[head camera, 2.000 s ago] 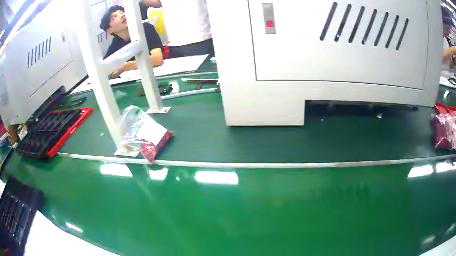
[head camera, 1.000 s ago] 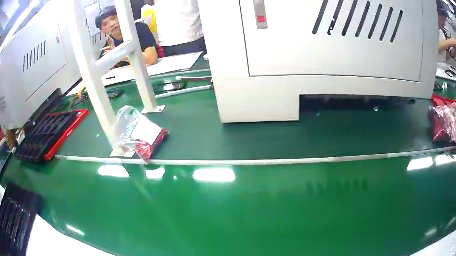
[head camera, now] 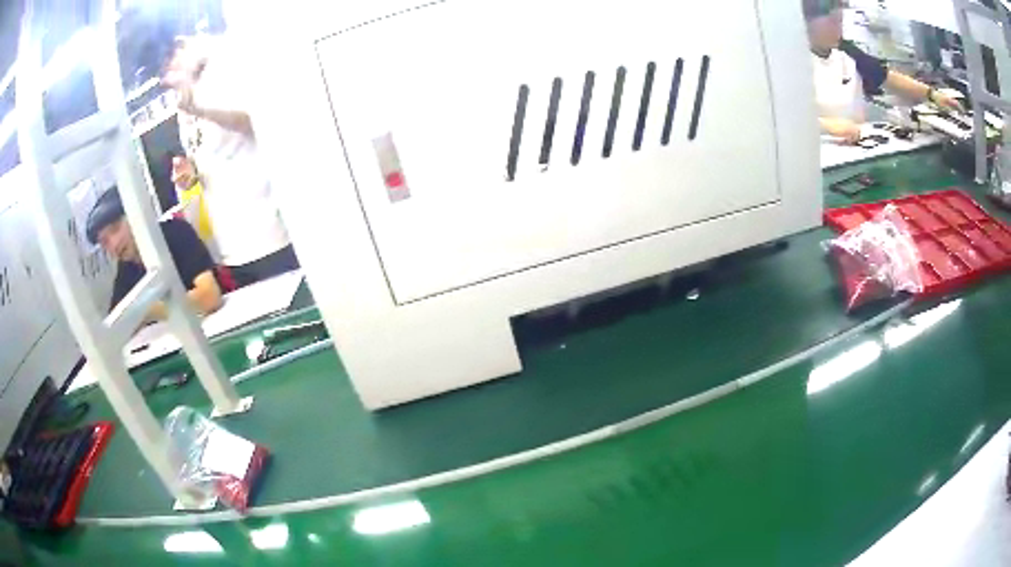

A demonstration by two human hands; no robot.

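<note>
Neither of my hands is in the picture. The glossy green conveyor belt point(head camera: 665, 476) lies nearest in front of me, with light reflections on it. Beyond its pale edge strip, a clear plastic bag with red contents and a white label point(head camera: 227, 460) lies by the foot of a white post at the left. A second clear bag with red contents point(head camera: 870, 266) lies at the right, partly over the near left part of a red compartment tray point(head camera: 959, 238).
A large white vented cabinet point(head camera: 577, 155) stands across the belt. A black tray with a red one point(head camera: 50, 476) lies far left. White covering point(head camera: 953, 509) shows at lower right. People are at the upper left and upper right, one reaching over parts.
The view has turned right and tilted. The cabinet and left bag now sit further left and lower. The red tray at right shows more fully, and the near-left black tray has left the picture.
</note>
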